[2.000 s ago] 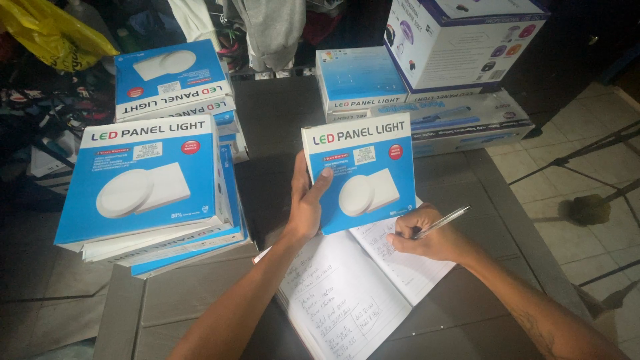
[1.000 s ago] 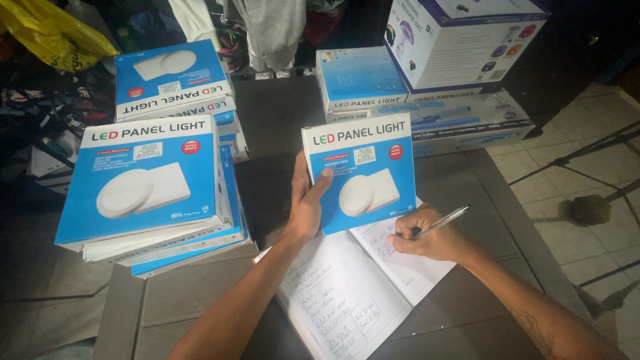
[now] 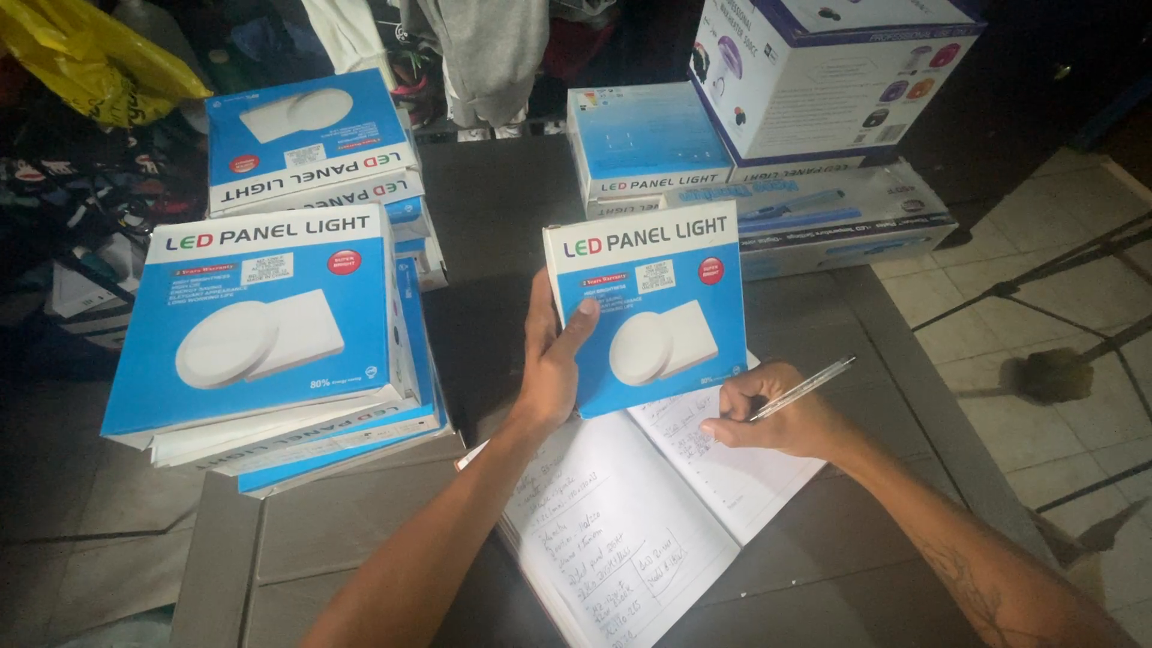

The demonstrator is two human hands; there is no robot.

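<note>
My left hand [image 3: 553, 355] grips the left edge of a blue and white LED panel light box [image 3: 652, 310], which stands tilted over the top of an open notebook [image 3: 612, 522]. Its front, with a round and a square panel pictured, faces me. In my right hand [image 3: 778, 409] is a clear-barrelled pen [image 3: 804, 389], its back end pointing up and right. That hand rests on the notebook's right page, and its fingers hide the pen's tip. Handwriting covers much of the left page and the upper part of the right one.
Stacked LED panel light boxes [image 3: 261, 306] stand at the left of the dark table [image 3: 342, 540]. At the back right are another panel light box [image 3: 643, 144], a large white and purple carton [image 3: 828, 81] and a long box [image 3: 846, 220]. Clothes [image 3: 490, 54] hang behind.
</note>
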